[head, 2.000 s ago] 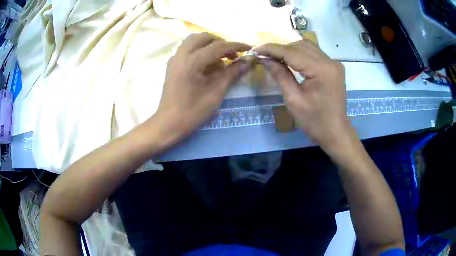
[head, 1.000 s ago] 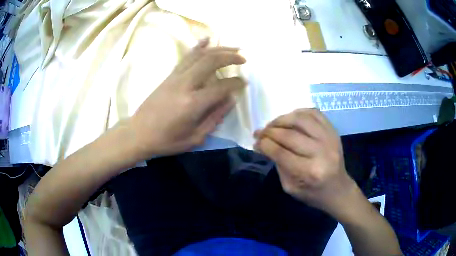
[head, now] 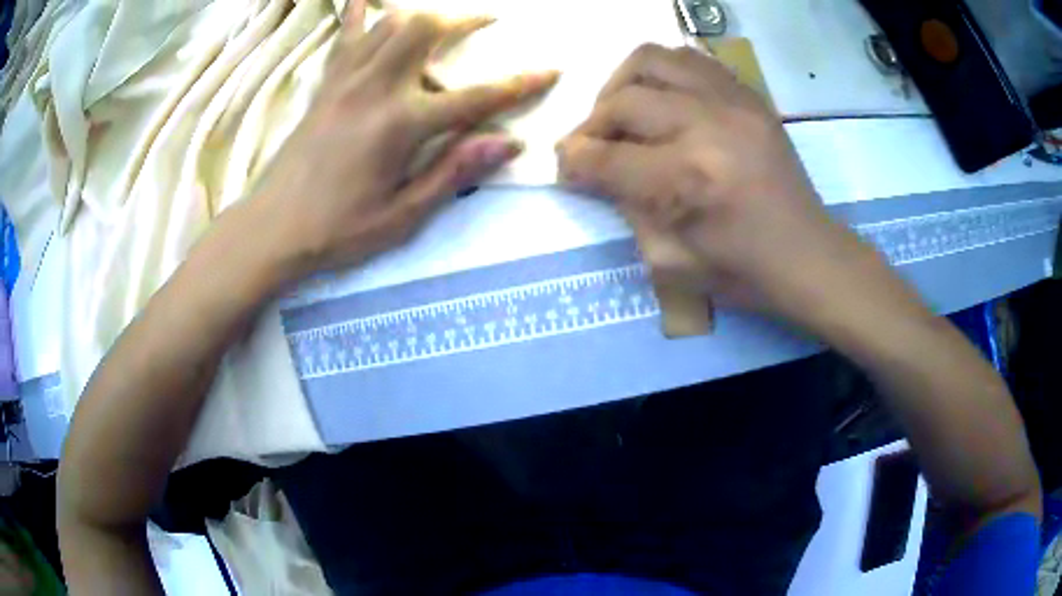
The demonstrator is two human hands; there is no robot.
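Observation:
The cream fabric panel (head: 175, 140) lies bunched in folds on the left of the table and reaches up to the bright top centre. My left hand (head: 384, 134) lies on it with the fingers spread, pressing no visible edge. My right hand (head: 687, 151) is at the fabric's near right edge, its fingertips closed on the cloth's border. The area above the hands is overexposed, so fine detail of the cloth there is lost.
A table ruler (head: 489, 320) runs along the grey front edge, with a tan tape patch (head: 685, 312) on it. A black case (head: 949, 87) lies upper right, near a shiny metal fitting (head: 703, 16). A mobile phone (head: 891, 510) rests on a white sheet lower right.
The fabric edge has moved up and away from the front edge, uncovering the ruler. My right hand has moved up from the table's edge. My left hand has moved up and left, fingers spread.

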